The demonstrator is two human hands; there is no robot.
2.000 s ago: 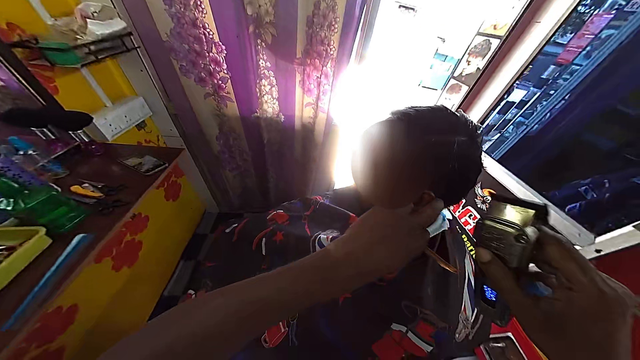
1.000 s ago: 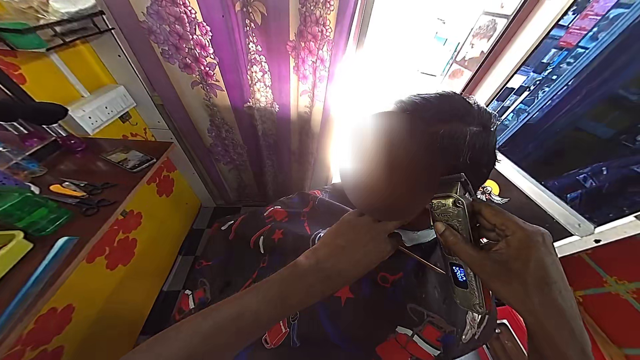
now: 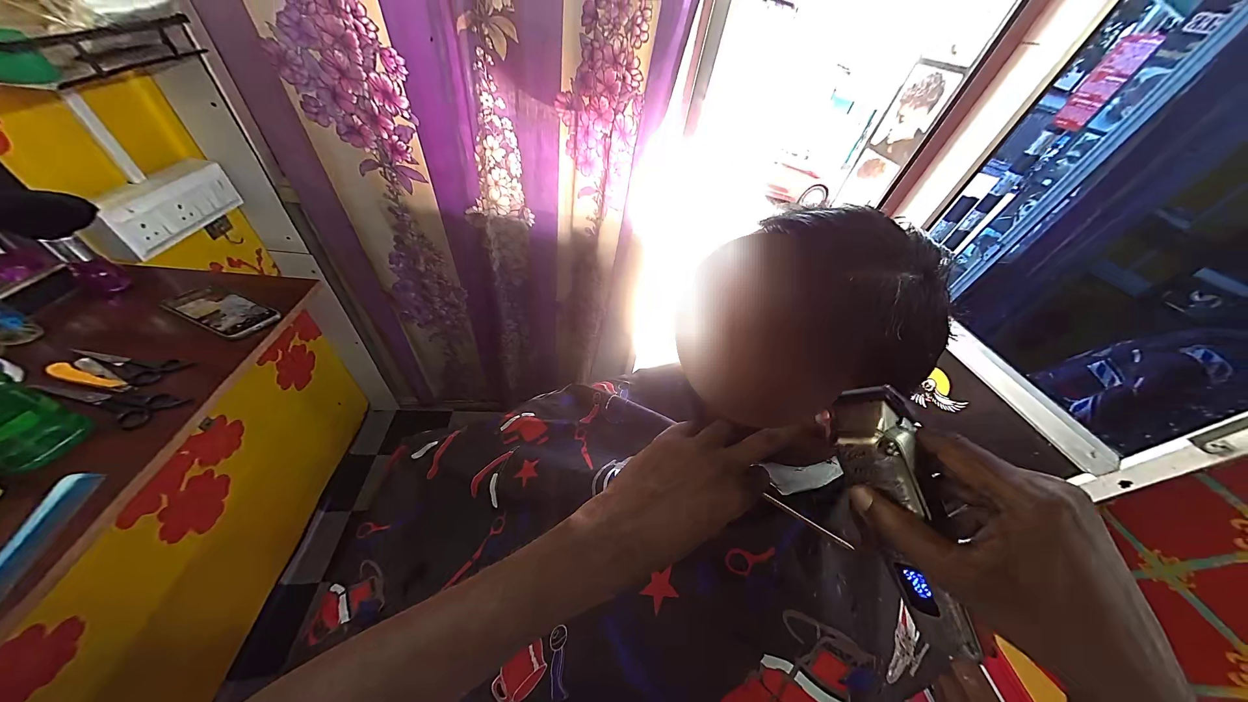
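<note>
A seated person's head [image 3: 877, 302] with short dark hair is at the centre right, above a dark barber's cape [image 3: 575, 546] with red prints. My right hand [image 3: 1004, 546] grips a metallic hair clipper [image 3: 877, 468] with a lit display, its blade end against the side of the head near the ear. My left hand [image 3: 692, 478] touches the jaw and ear area, and a thin brown stick-like item [image 3: 809, 521] juts from its fingers. A pale strip [image 3: 807, 478] shows at the person's neck. The clipper's cutting edge is partly hidden.
On the left, a counter [image 3: 224, 366] holds a smartphone [image 3: 222, 312], scissors [image 3: 136, 400], an orange-handled tool [image 3: 86, 375] and a green bottle [image 3: 39, 429]. A socket box [image 3: 171, 210] is above. A flowered curtain [image 3: 448, 195] and bright doorway stand behind; a window is at right.
Two seconds ago the clipper was held apart from the head, at its right; it is now against the side near the ear. My left hand has stayed near the jaw and ear.
</note>
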